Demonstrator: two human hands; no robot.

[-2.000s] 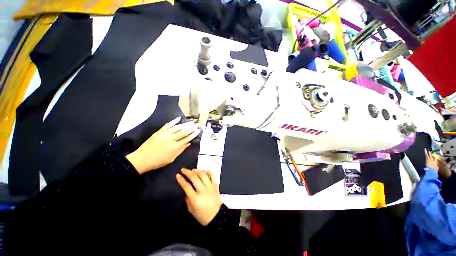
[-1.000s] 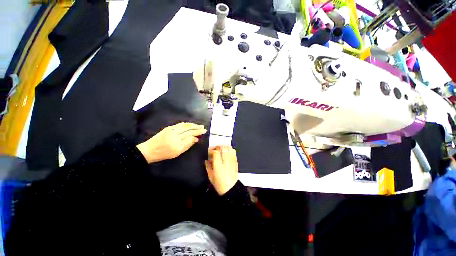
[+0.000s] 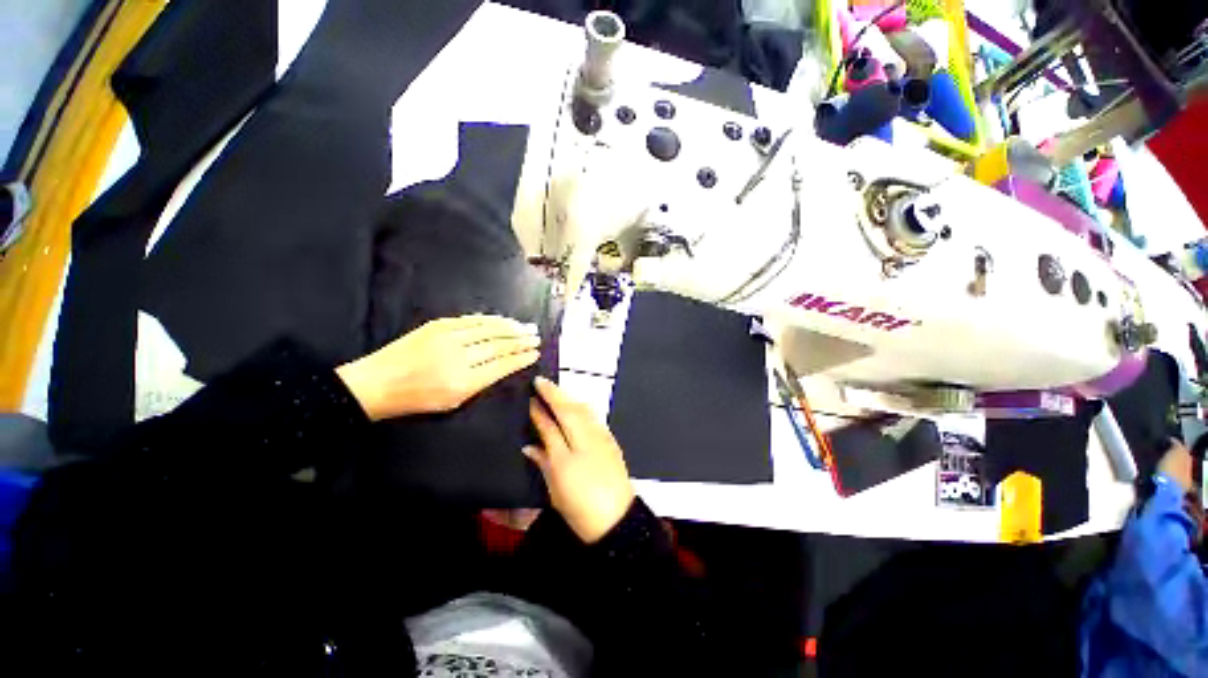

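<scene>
A black fabric panel [image 3: 451, 278] lies left of the needle, its right edge beside the presser foot [image 3: 608, 285] of the white sewing machine [image 3: 848, 252]. My left hand [image 3: 444, 367] lies flat on the panel, fingers together and pointing at its right edge. My right hand [image 3: 580, 461] is at the same edge, nearer the table front, thumb and fingers on the cloth; its fingertip grip is hard to make out. A flat black rectangle [image 3: 692, 384] lies right of the needle plate.
Large black cut panels [image 3: 285, 219] lie at left beside a yellow board [image 3: 66, 212]. An orange-red stick [image 3: 817, 437], a label card [image 3: 960, 460] and a yellow block [image 3: 1019, 507] lie at right. A person's blue sleeve [image 3: 1142, 563] shows at far right.
The panel under my hands has shifted and its top end now reaches further up beside the machine. My right hand has moved from the plate's front onto the cloth edge.
</scene>
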